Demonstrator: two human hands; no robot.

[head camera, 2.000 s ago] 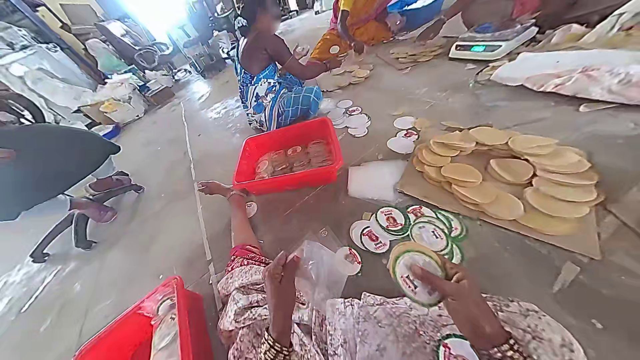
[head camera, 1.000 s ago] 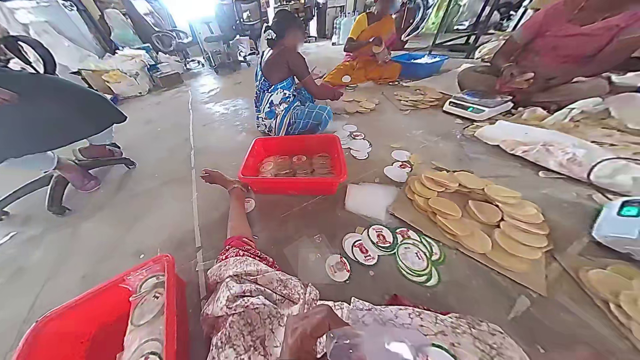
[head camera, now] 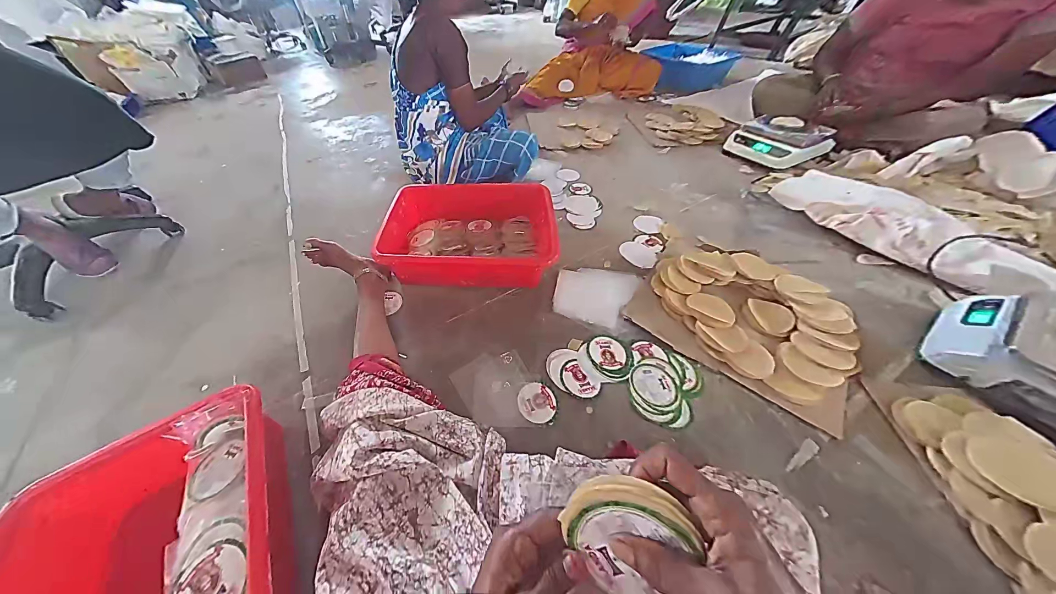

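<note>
Low over the lap, my left hand (head camera: 528, 551) and my right hand (head camera: 714, 524) grip a stack of pale round discs (head camera: 631, 495) between them, with a green-rimmed printed round label on the upper face. Whether a clear bag wraps the stack I cannot tell. Ahead on the floor lie green-edged and white round labels (head camera: 656, 386), a single printed label (head camera: 537, 403) on thin clear plastic (head camera: 487, 384), and a stack of white sheets (head camera: 596, 297). Farther right, many pale discs (head camera: 804, 351) ring a cardboard sheet (head camera: 829, 410).
A red tub (head camera: 466, 268) with packed discs stands ahead, beside an outstretched foot (head camera: 334, 254). Another red tub (head camera: 268, 495) is at lower left. Digital scales (head camera: 969, 330) and more discs (head camera: 1002, 462) lie right. Several people sit beyond; a chair base (head camera: 37, 276) is far left.
My hands have come together on the stack; two seconds ago they were apart, the left at a clear bag, the right on a green-rimmed label. The view has swung to the right.
</note>
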